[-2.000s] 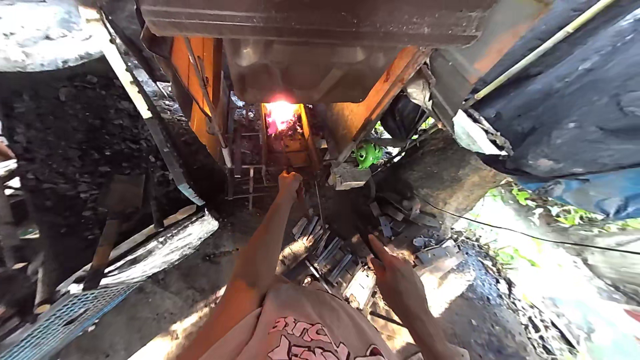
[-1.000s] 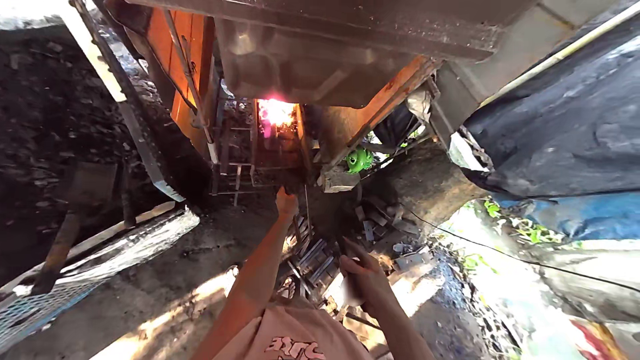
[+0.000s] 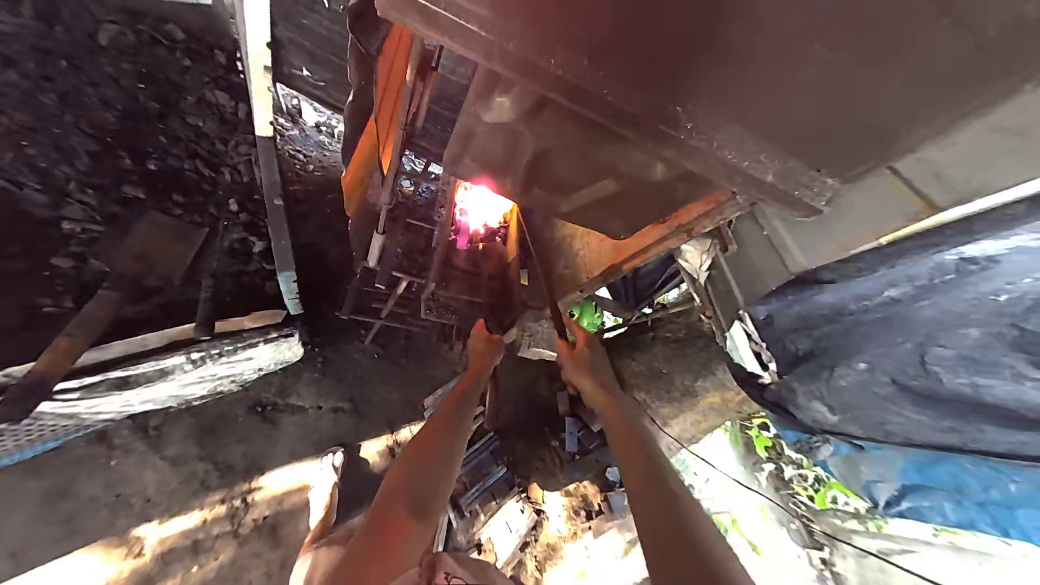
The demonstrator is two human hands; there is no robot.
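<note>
A coal fire [image 3: 481, 207] glows white and pink in the forge under a dark metal hood [image 3: 601, 162]. My left hand [image 3: 485, 348] is closed on a dark tool handle just in front of the forge; the tool's far end is lost in shadow. To its right, my right hand [image 3: 585, 366] grips the near end of a long thin dark metal rod [image 3: 540, 268], which slants up and left towards the right side of the fire. A small gap separates the two hands.
A green blower-like object [image 3: 585, 315] sits right of the forge. Metal pieces [image 3: 483, 471] lie on the ground below my hands. At left, a shovel [image 3: 150, 248] rests on dark coal behind a low barrier [image 3: 187, 370]. A thin cable [image 3: 731, 479] crosses the right side.
My right hand has moved forward from near my body to beside the forge, and its rod now reaches towards the fire. My left hand remains in front of the forge. The view has shifted.
</note>
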